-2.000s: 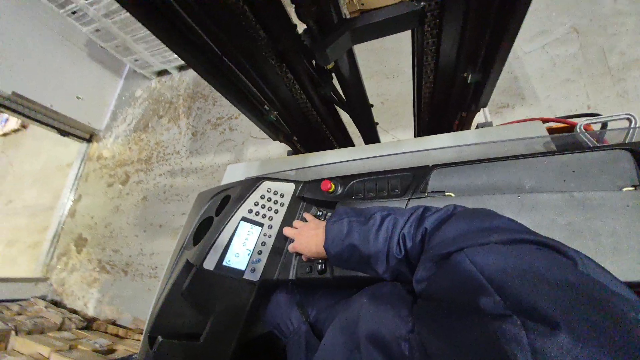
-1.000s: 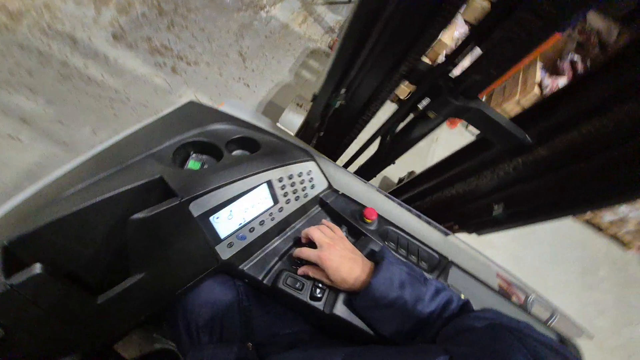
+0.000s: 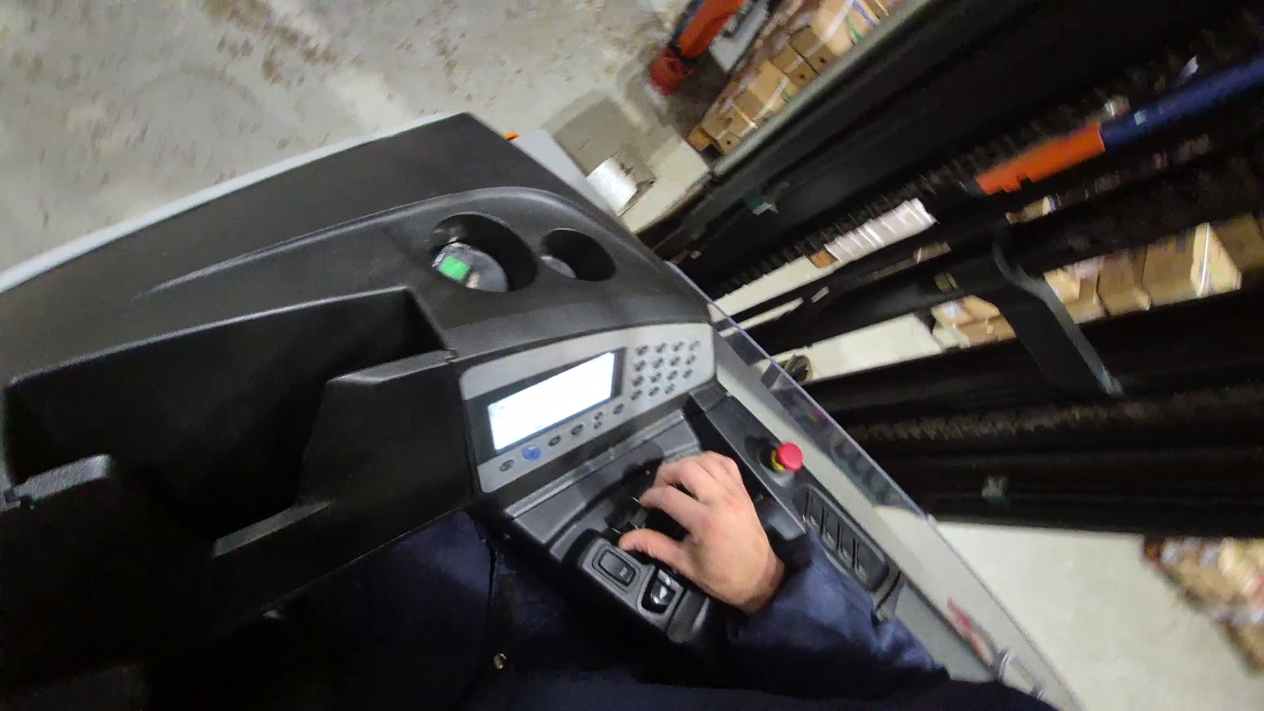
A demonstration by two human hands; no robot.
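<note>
My right hand (image 3: 706,528), in a dark blue sleeve (image 3: 825,617), is palm down on the black control panel of a forklift-type truck. Its curled fingers and thumb are around a small black control lever (image 3: 637,509), mostly hidden under them. Beside the thumb are a rocker switch (image 3: 617,565) and another small switch (image 3: 661,591). A lit display (image 3: 553,400) and a round-button keypad (image 3: 667,368) lie above the hand. To its right is a red emergency stop button (image 3: 787,456), with a row of black switches (image 3: 844,538) below. My left hand is out of view.
Two cup holders (image 3: 578,255) sit in the dashboard, one holding an object with a green patch (image 3: 455,268). The dark mast (image 3: 948,395) rises at the right behind a clear guard (image 3: 849,434). Beyond are stacked cardboard boxes (image 3: 1175,272) and stained concrete floor (image 3: 296,89).
The view has swung strongly, and boxes now show beyond the mast where bare floor showed two seconds ago. My right hand has stayed at the same controls.
</note>
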